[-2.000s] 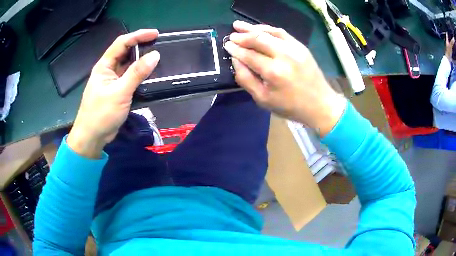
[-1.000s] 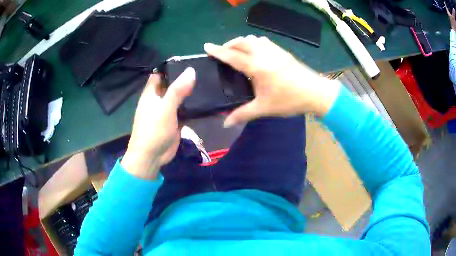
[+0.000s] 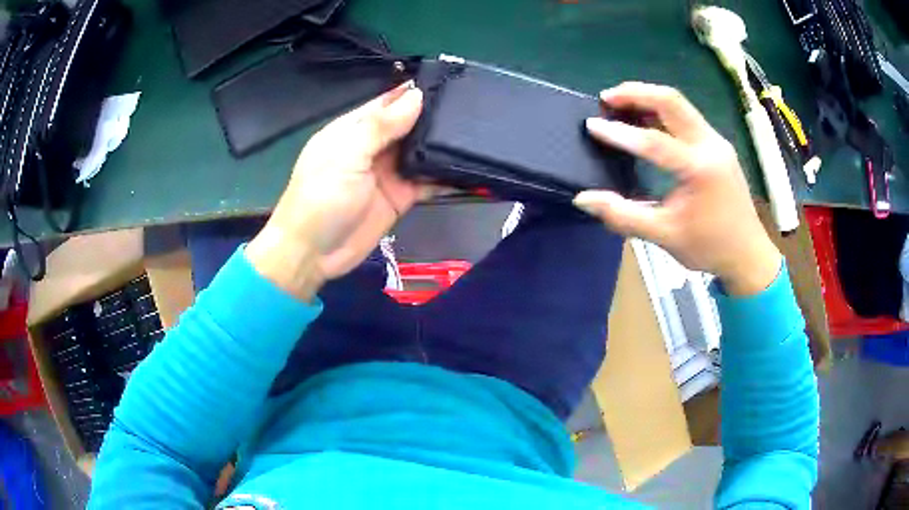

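A black unit point(image 3: 508, 125) is held between my two bare hands at the front edge of the green bench, with a plain matte-black face up and a silver strip along its far edge. A thin black cord runs from its left end. My left hand point(image 3: 349, 179) grips the left end, thumb on top near the corner. My right hand point(image 3: 688, 169) holds the right end, fingers on the top face and thumb at the near edge. The unit's underside is hidden. Flat black covers point(image 3: 299, 95) lie on the bench at upper left.
Black units point(image 3: 50, 100) stand on edge at left beside a torn white scrap point(image 3: 108, 134). At right lie a mallet point(image 3: 762, 149), yellow-handled pliers point(image 3: 787, 118) and a pink-edged object point(image 3: 877, 186). Cartons point(image 3: 100, 339) with black rows and white pieces point(image 3: 683, 309) sit below the bench.
The screen side faced up two seconds ago; now the plain black face is up. The separate cover at upper right is no longer seen there. The view has shifted.
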